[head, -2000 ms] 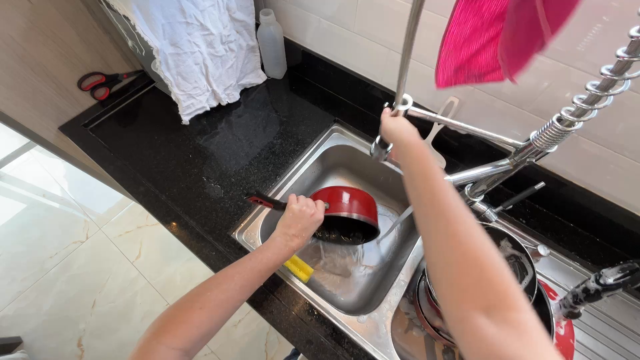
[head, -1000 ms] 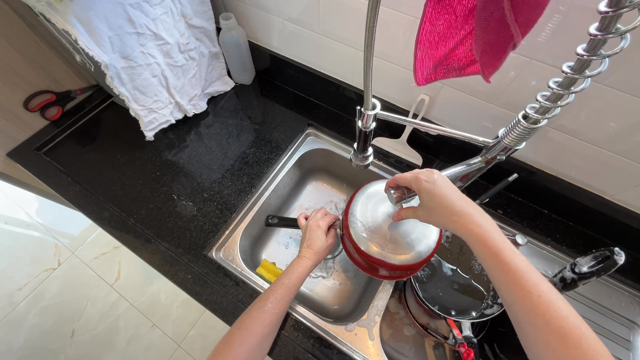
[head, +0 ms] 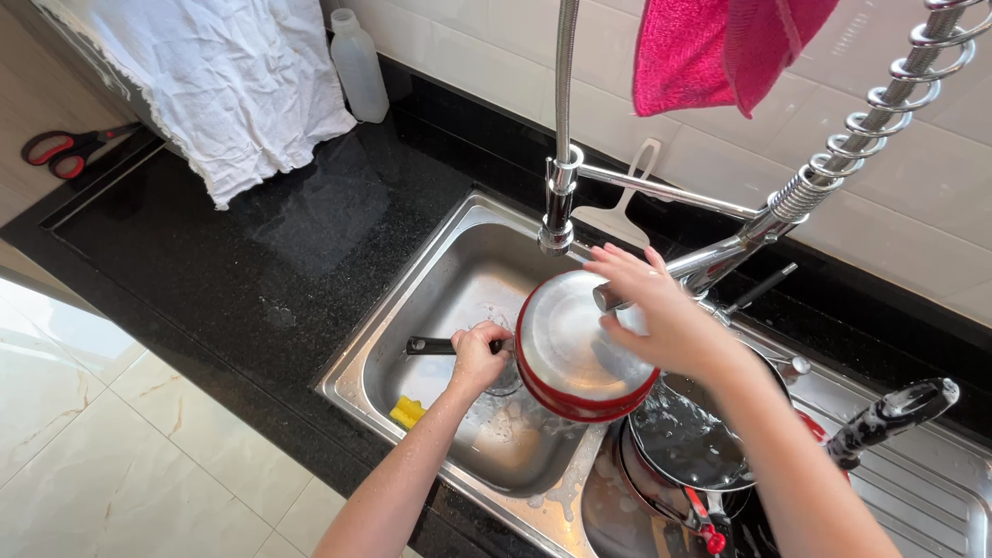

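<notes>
My left hand point(head: 479, 358) grips the black handle of a red saucepan point(head: 581, 349), which is tipped so its bare metal base faces up over the left sink basin point(head: 535, 465). Above the pan's base, my right hand point(head: 647, 310) is slightly blurred, fingers spread, beside the tip of the metal faucet spout point(head: 608, 297); whether it touches the spout I cannot tell. Splashing water shows in the basin behind my left hand. A yellow sponge point(head: 407, 411) lies at the basin's near left edge.
Soapy dark pans point(head: 690, 434) are stacked in the right basin, one with a foamy black handle point(head: 891, 418). The spring-hose faucet point(head: 556, 209) rises behind. A white cloth point(head: 248, 85), a plastic bottle point(head: 359, 70), scissors point(head: 70, 151), a white spatula-like tool point(head: 620, 209) and a hanging pink cloth point(head: 697, 54) surround the sink.
The saucepan has turned from its side to base up. My right hand has gone from the sprayer head to the spout, and its fingers have spread since a second ago.
</notes>
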